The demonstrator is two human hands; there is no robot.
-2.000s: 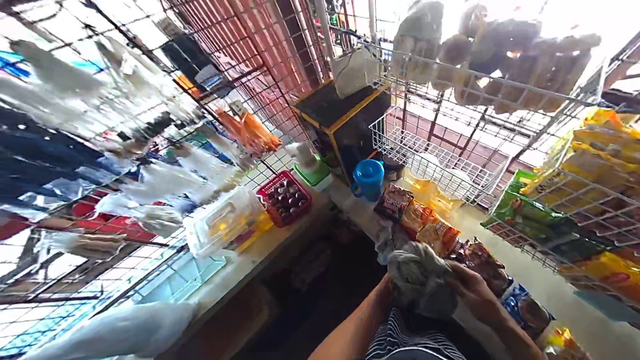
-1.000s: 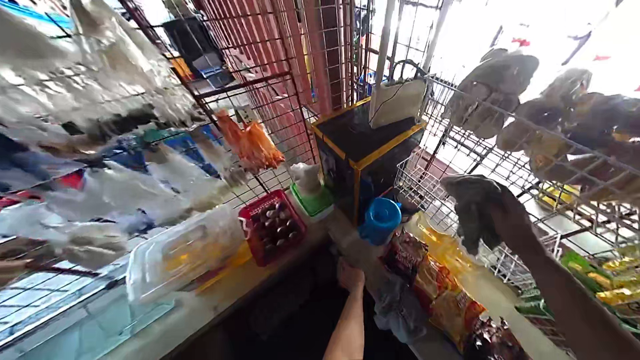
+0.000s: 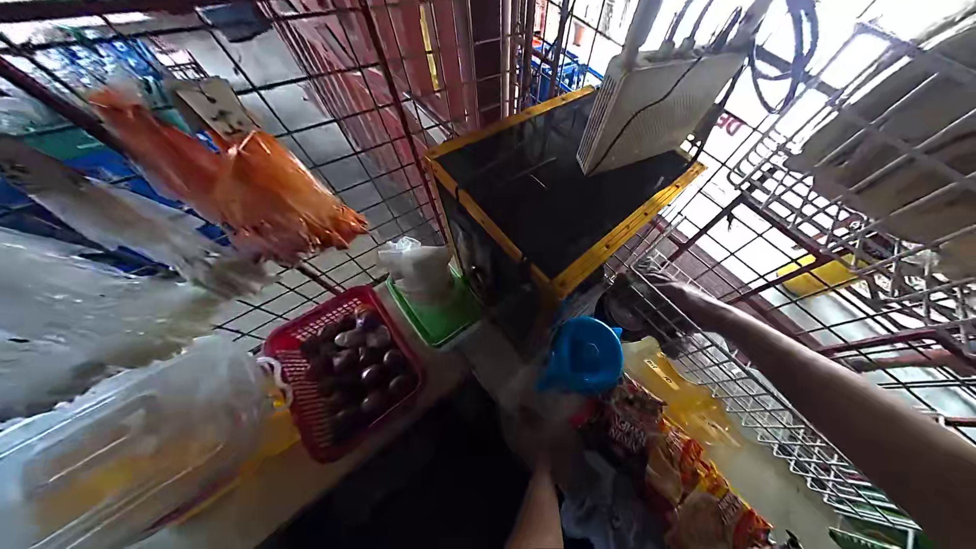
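Note:
My left hand point(image 3: 541, 427) is blurred at the counter's inner edge, just below the blue plastic pitcher point(image 3: 585, 355); its fingers and anything in them cannot be made out. On the right, my forearm reaches across the white wire basket point(image 3: 762, 412), and my right hand point(image 3: 671, 293) is at the basket's far end. A dark, blurred bundle point(image 3: 629, 309) lies by its fingers, partly behind the wires; whether they grip it is unclear. Snack packets point(image 3: 671, 457) line the counter beside a grey plastic bag point(image 3: 610, 503). Yellow packets point(image 3: 679, 393) lie beneath the basket.
A black box with yellow edges point(image 3: 534, 206) stands at the corner, with a white router-like device point(image 3: 656, 107) above it. To the left are a green container point(image 3: 438, 316), a red basket of round dark items point(image 3: 358, 374), a clear plastic tub point(image 3: 145, 442) and hanging orange bags point(image 3: 267, 191).
My right hand, raised with a grey cloth one second ago, is now lower, at the wire basket's far end. Two seconds ago both hands were together on the cloth. The view has moved closer to the corner.

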